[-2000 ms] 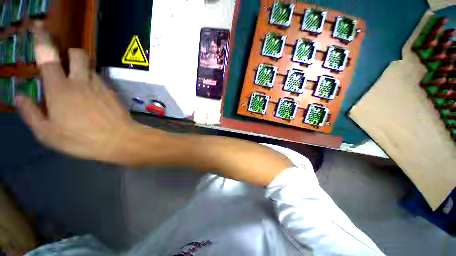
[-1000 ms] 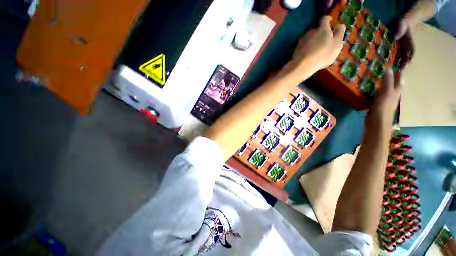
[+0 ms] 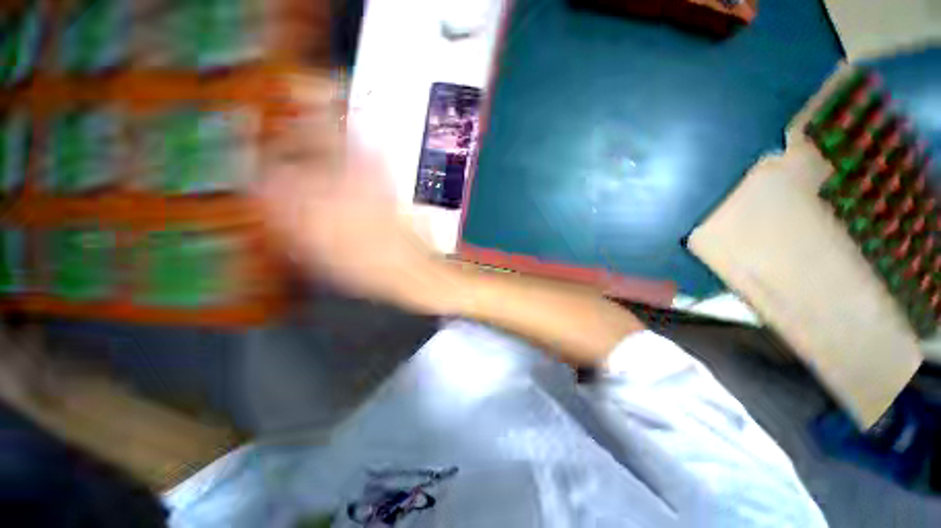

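An orange-brown fixture (image 3: 134,202) with green circuit boards in its pockets fills the upper left, large, close and blurred. My right hand (image 3: 330,211) reaches across to its right edge and appears to grip it; the fingers are blurred. My left forearm rises from the lower left, and my left hand (image 3: 26,361) is a blur just below the fixture's lower left edge, cut off by the picture's edge. Whether it touches the fixture cannot be told.
A smartphone (image 3: 448,144) lies on the white machine ledge (image 3: 387,93) beside the green mat (image 3: 619,155). Another orange-brown block (image 3: 702,12) shows at the top edge. Board assemblies with red parts (image 3: 877,175) stand in rows on cardboard (image 3: 815,278) at the right.
The fixture that lay at the mat's front edge is gone from there, and a filled fixture is now at the left. Both hands have moved from the far mat to the left.
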